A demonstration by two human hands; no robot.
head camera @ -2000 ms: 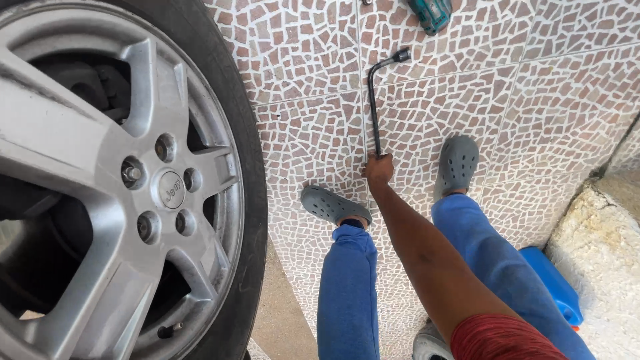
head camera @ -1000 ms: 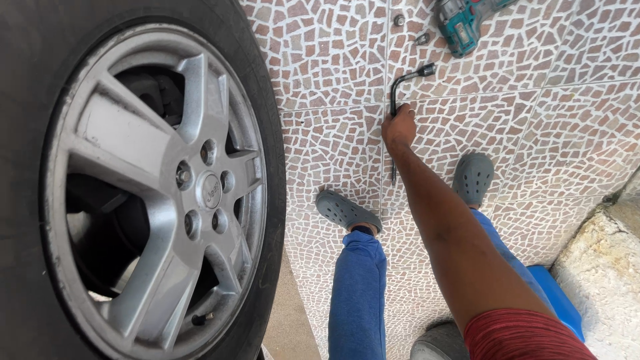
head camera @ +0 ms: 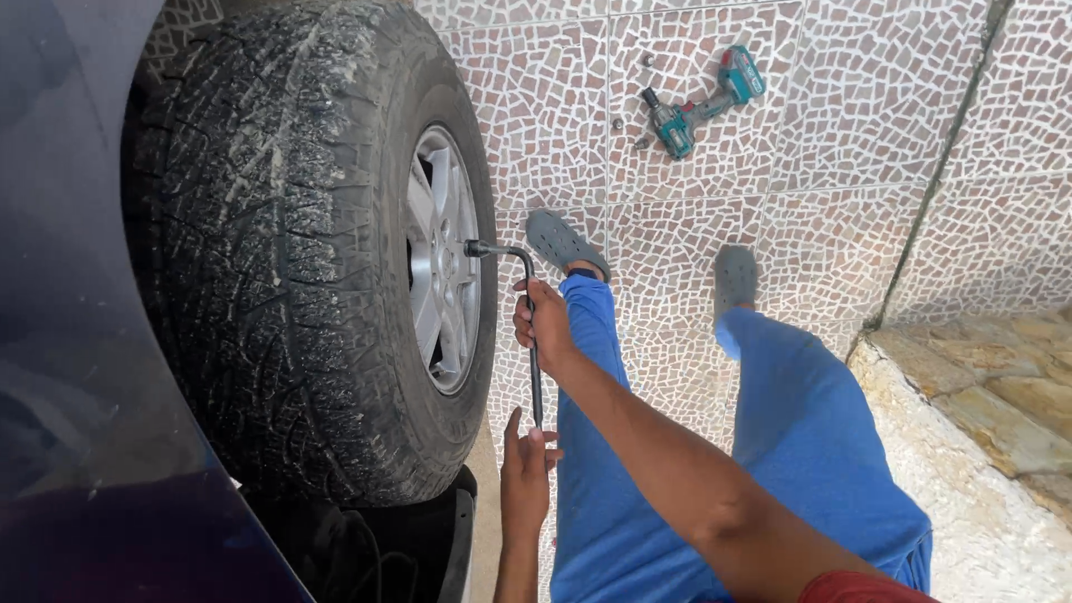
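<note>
An L-shaped lug wrench is gripped near its bend by my right hand. Its socket end points left at the silver alloy wheel; whether it sits on a lug nut cannot be told. Below, my left hand has its fingers spread at the wrench's lower end, apparently touching it, not closed round it. The wheel carries a dusty black tire under the dark car body. Lug nuts lie on the tiled floor beside a teal cordless impact wrench.
My feet in grey clogs stand on the mosaic-patterned tiles, right of the wheel. A rough whitewashed stone ledge borders the lower right. A dark mudguard hangs below the tire.
My right hand has lifted the lug wrench from the floor and brought it to the wheel. My left hand has come into view. The view has shifted strongly, showing the tire tread and car body.
</note>
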